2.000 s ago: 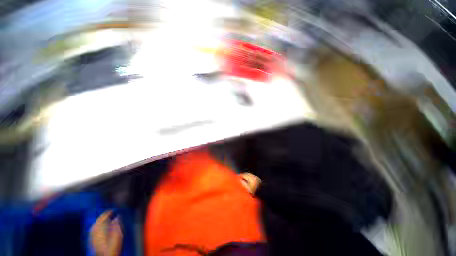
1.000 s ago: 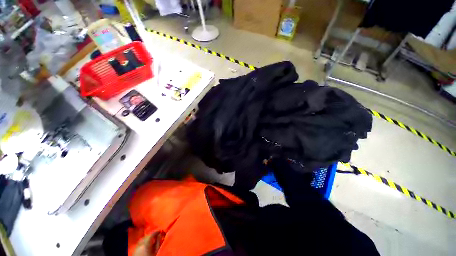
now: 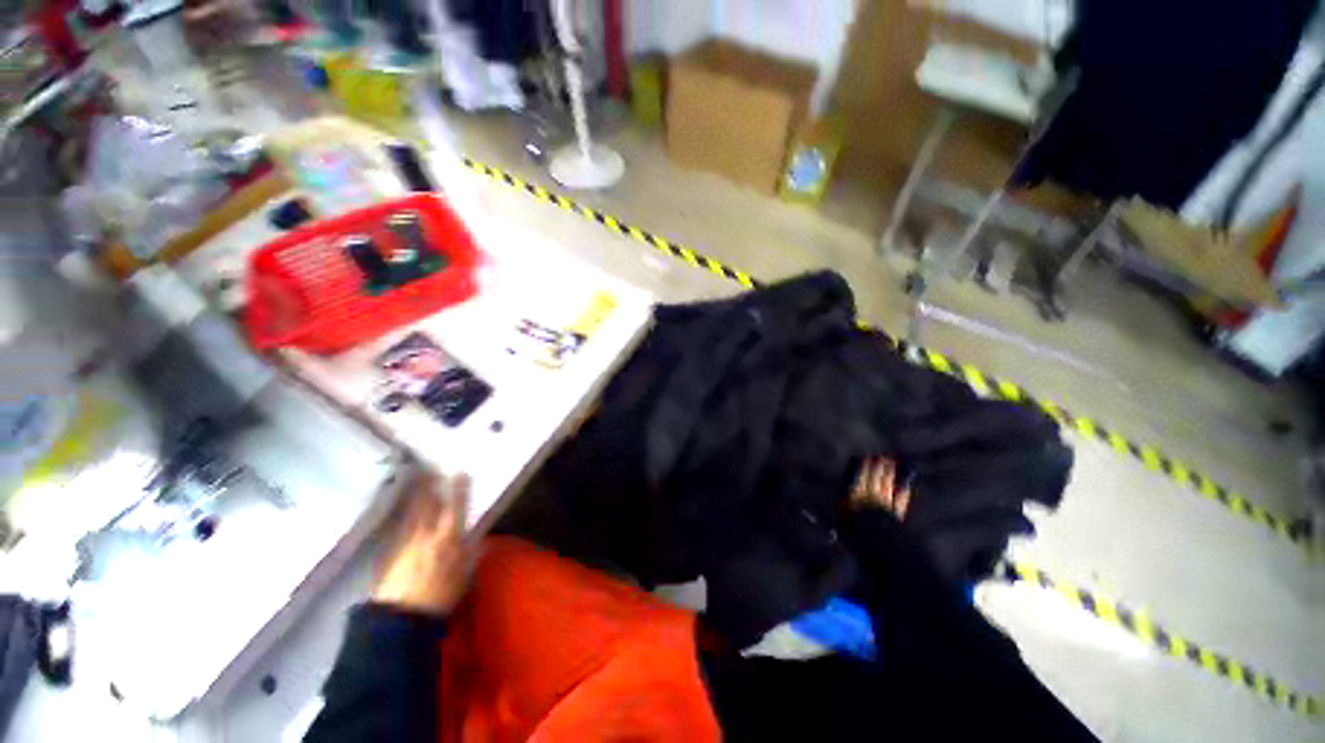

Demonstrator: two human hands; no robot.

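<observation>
A big pile of black garments (image 3: 741,421) lies to the right of the table over a blue crate (image 3: 839,626), which shows only in part below it. My right hand (image 3: 881,488) is on top of the pile, its fingertips against the black cloth; whether it grips the cloth cannot be told. My left hand (image 3: 424,549) lies at the front edge of the white table, beside the machine's pale plate, with no object visible in it. The picture is somewhat blurred.
On the white table (image 3: 560,402) are a red basket (image 3: 363,276) with dark items, a smartphone (image 3: 433,380) and small tools. An orange apron (image 3: 581,653) covers my lap. Yellow-black floor tape (image 3: 698,259), a cardboard box (image 3: 738,113) and a stand base (image 3: 587,166) lie beyond.
My left hand has moved from my lap up to the table edge. My right hand now shows on top of the garment pile. The pile covers more of the blue crate.
</observation>
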